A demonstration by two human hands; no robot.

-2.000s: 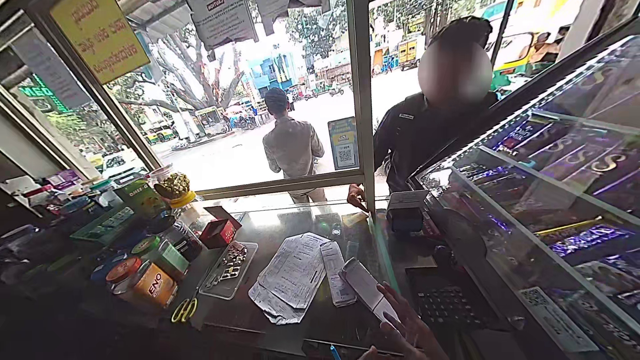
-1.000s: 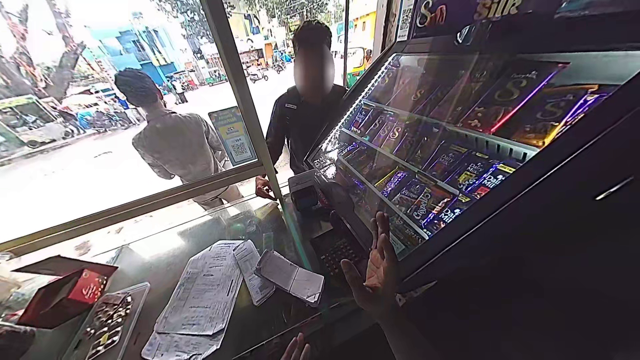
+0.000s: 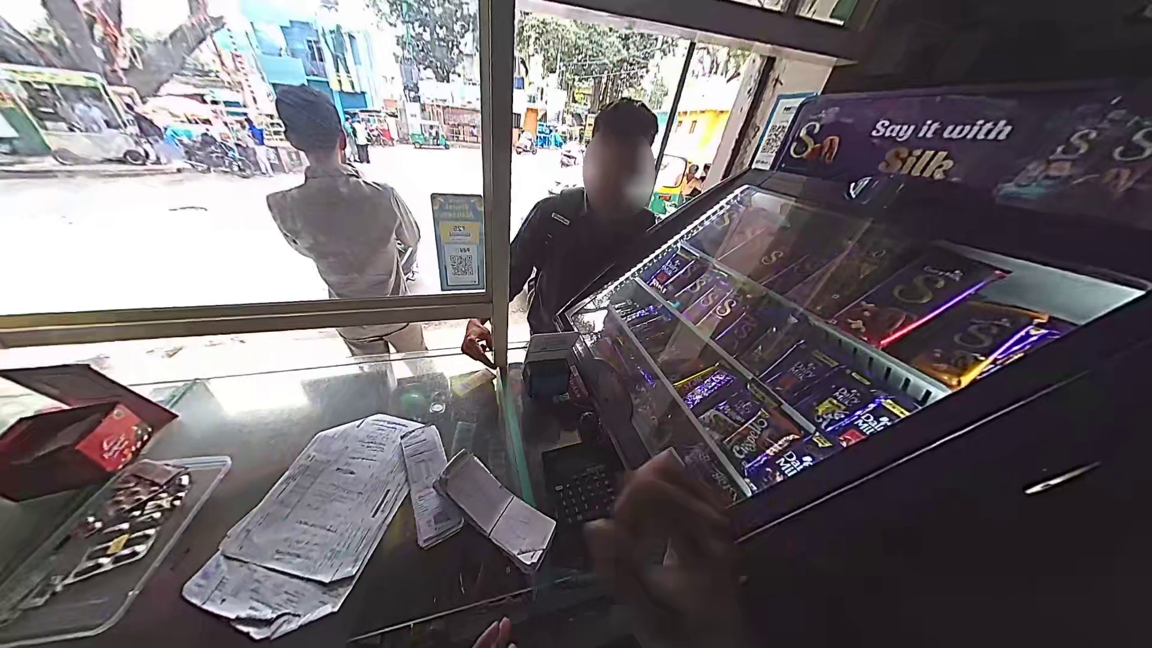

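Raised over the counter's right part is my right hand [image 3: 670, 531], blurred and dark, close to a black calculator [image 3: 580, 481] and the chocolate display case. Whether it holds something cannot be made out. Of my left hand [image 3: 495, 634] only some fingertips show at the bottom edge; the rest is out of view. A small paper pad [image 3: 497, 508] lies on the glass counter, beside narrow slips [image 3: 430, 486] and a pile of printed paper sheets [image 3: 315, 504]. Neither hand touches these papers as far as the view shows.
A lit chocolate display case [image 3: 756, 360] fills the right side. On the left are an open red box [image 3: 76, 445] and a clear plastic tray [image 3: 202, 504] with blister packs. A person [image 3: 576, 252] stands at the window opening, a hand at the counter edge; another person [image 3: 337, 216] stands outside.
My right hand, spread with its palm showing a second ago, is now blurred and more bunched. The view has swung right from the first frame, bringing the display case in.
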